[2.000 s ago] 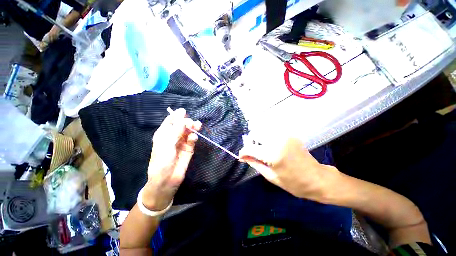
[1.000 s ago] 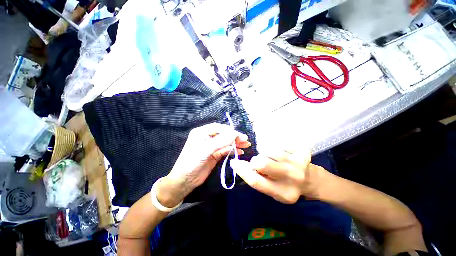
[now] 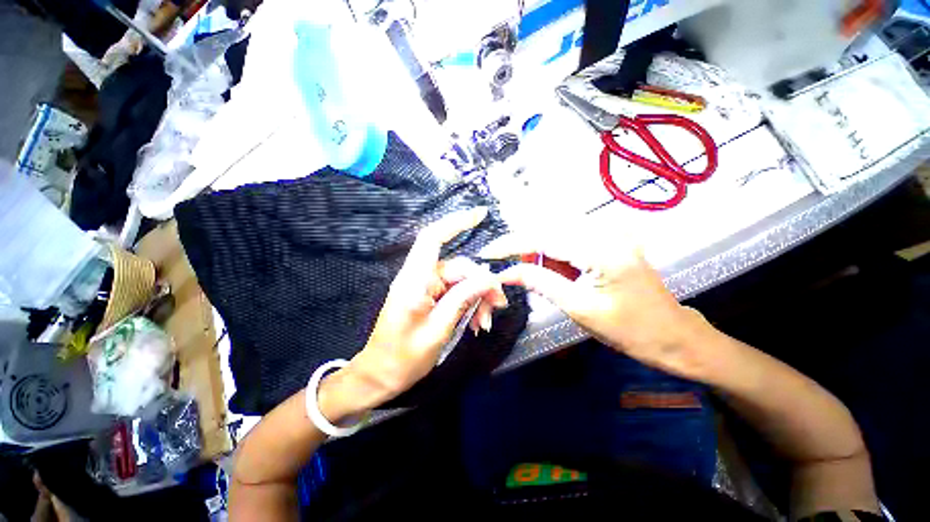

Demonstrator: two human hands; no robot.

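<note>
A black ribbed, mesh-like cloth (image 3: 296, 275) lies on the machine table, its upper right part at the needle area (image 3: 479, 153). My left hand (image 3: 413, 316) is over the cloth's right part, fingers bent around a thin white strip (image 3: 461, 331) that hangs below them. My right hand (image 3: 612, 301) is just right of it, its fingertips meeting the left hand's fingers. A small dark-red object (image 3: 554, 266) shows between the right hand's fingers; its kind cannot be told. The strip's upper end is hidden.
The white sewing machine (image 3: 653, 25) stands behind. Red-handled shears (image 3: 663, 163) and a yellow piece (image 3: 668, 99) lie right of the needle. A light-blue rounded part (image 3: 337, 102) is above the cloth. Plastic bags (image 3: 133, 367) and a grey box with a round grille (image 3: 39, 400) are left.
The strip stretched between my hands, then looped, and now hangs from the left fingers. Both hands have moved right over the cloth. The dark-red object now shows at my right hand.
</note>
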